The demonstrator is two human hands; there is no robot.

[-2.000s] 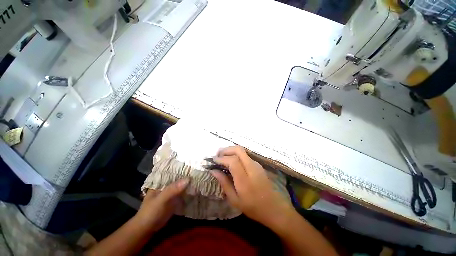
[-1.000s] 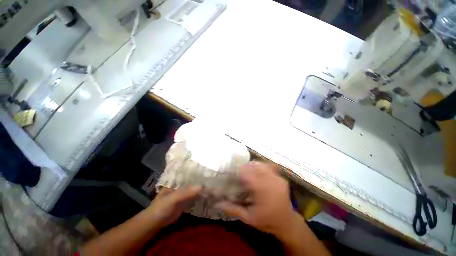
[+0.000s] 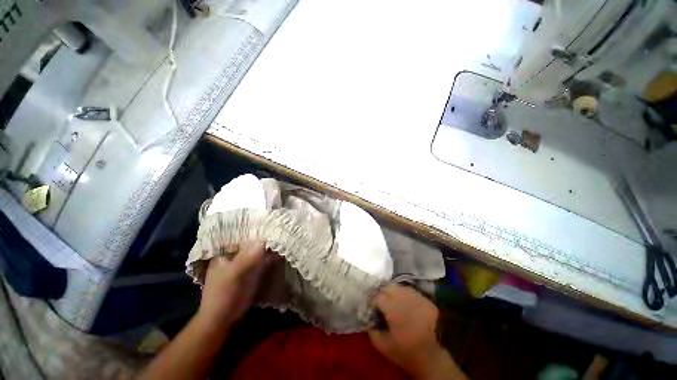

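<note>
The beige garment (image 3: 326, 300) hangs in front of the table edge, its ruffled elasticated waistband (image 3: 245, 226) spread open between my hands. White lining pieces (image 3: 361, 241) show at its back on both sides. My left hand (image 3: 236, 278) grips the waistband at the left, thumb on top, fingers hidden inside. My right hand (image 3: 407, 318) is closed on the waistband's right end. A small dark thing shows at my right fingers; I cannot tell clearly what it is.
The white tabletop (image 3: 334, 96) has a ruler-marked edge. A sewing machine's presser foot (image 3: 507, 96) is at right, with black-handled shears (image 3: 656, 271) beyond it. A second machine (image 3: 111, 37) stands at left, with white cord (image 3: 169, 93) on its bed. Dark fabric (image 3: 33, 271) lies lower left.
My right hand has moved right and down from the gathers. The bunched waistband is now stretched wide and open, with white lining showing on both sides. The view has shifted slightly.
</note>
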